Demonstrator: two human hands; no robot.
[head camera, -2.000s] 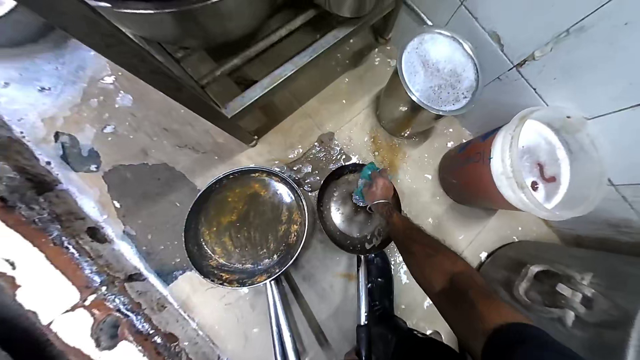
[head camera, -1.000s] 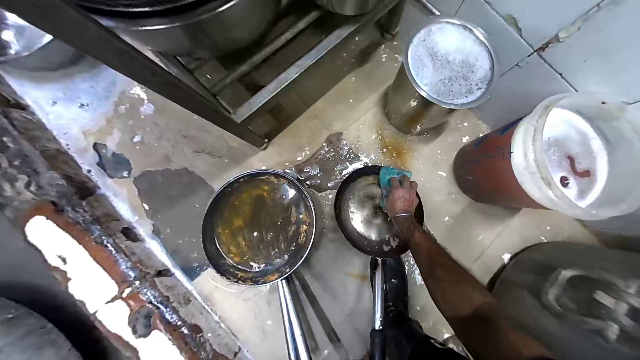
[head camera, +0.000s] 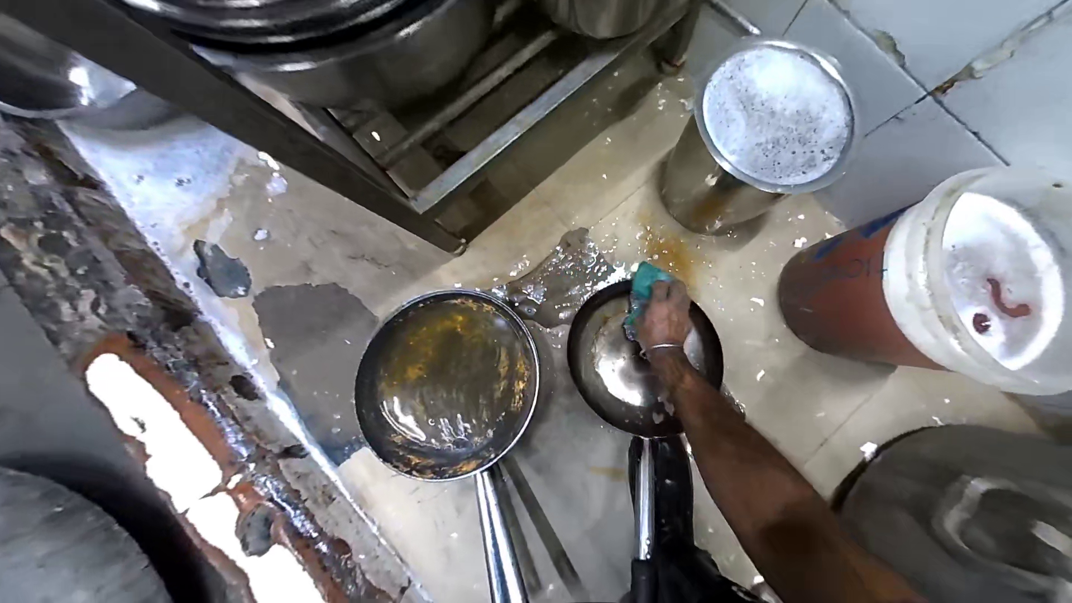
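Note:
In the head view my right hand (head camera: 666, 318) grips a green scouring pad (head camera: 647, 289) and presses it on the upper rim area of a small frying pan (head camera: 607, 368). The small pan lies on the wet floor, its metal handle (head camera: 645, 502) pointing down toward a black boot or dark cloth. My left hand is not distinctly visible; something dark is at the handle's lower end. Left of the small pan lies a larger frying pan (head camera: 448, 385), its inside wet and marked with yellow-brown residue, its long metal handle (head camera: 500, 536) pointing down.
A steel container of foamy water (head camera: 729, 201) stands by the tiled wall. Right of it is a reddish bucket with a white rim (head camera: 917, 276), holding foamy liquid. A metal rack (head camera: 519, 126) with pots is above. A round metal lid or vessel (head camera: 963, 511) is lower right, a broken ledge (head camera: 226, 368) left.
My right hand, with the green pad, stays at the small pan's upper part and has shifted slightly over its surface. Both pans remain side by side on the floor.

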